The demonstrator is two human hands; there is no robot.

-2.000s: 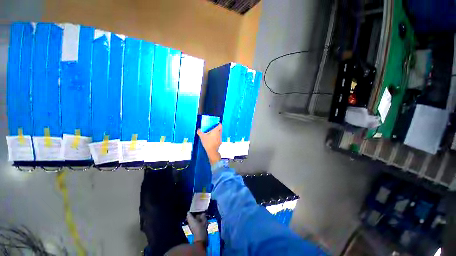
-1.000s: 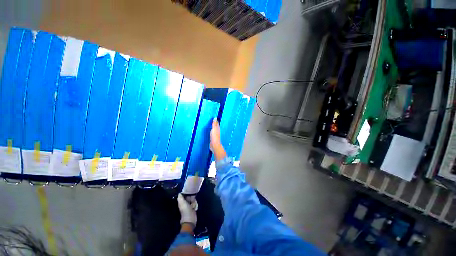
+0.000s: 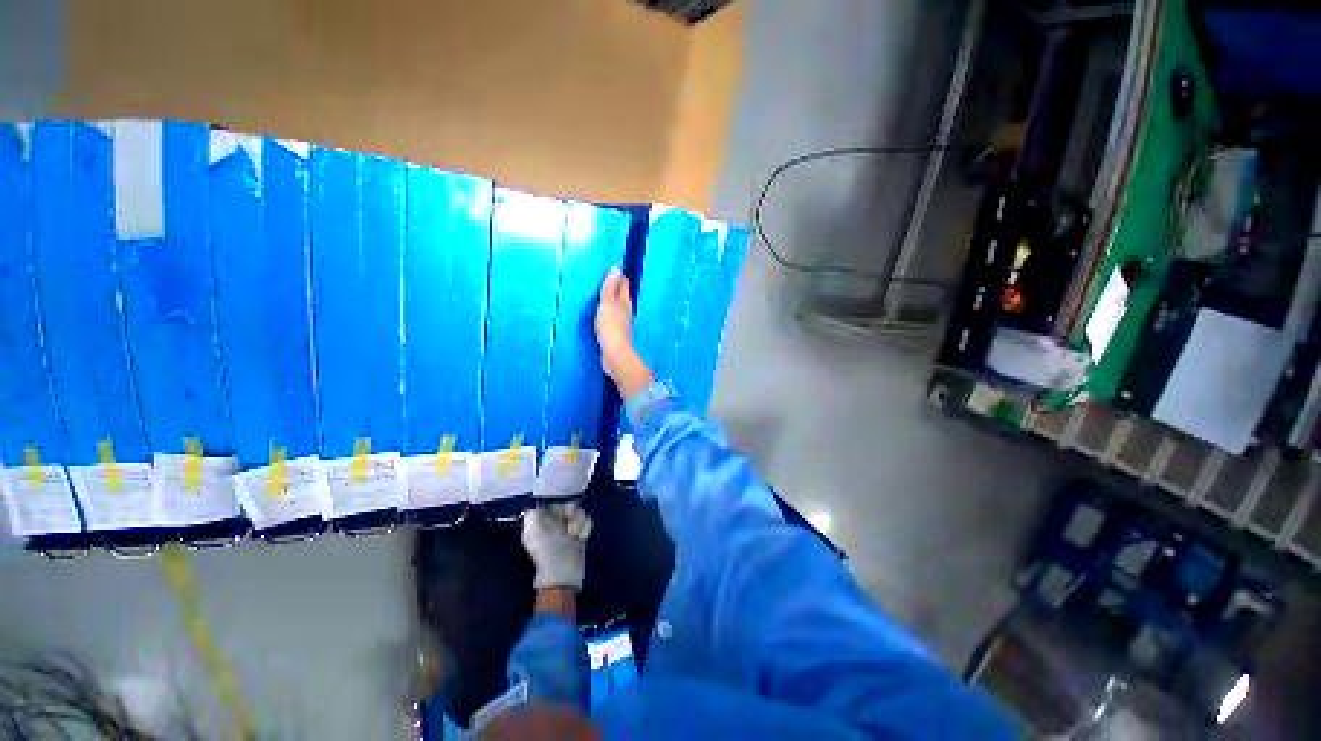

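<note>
A blue power module (image 3: 583, 319) with a white paper label stands at the right end of a long row, beside its neighbour. My left hand (image 3: 556, 547), in a white glove, is closed at the handle on the module's front end, below the label. My right hand (image 3: 616, 322), bare, lies along the module's right edge at the narrow dark gap. Its fingers point away from me; whether they grip is hidden.
More blue modules (image 3: 355, 304) fill the row to the left; a few (image 3: 693, 297) stand right of the gap. A tan board (image 3: 391, 87) lies behind. A green-matted bench (image 3: 1149, 217) with a looped black cable (image 3: 764, 196) nearby is at right. Dark modules are below.
The module has moved away from me and up against the long row, its label now level with the others. My right hand has slid from its top end to its right edge.
</note>
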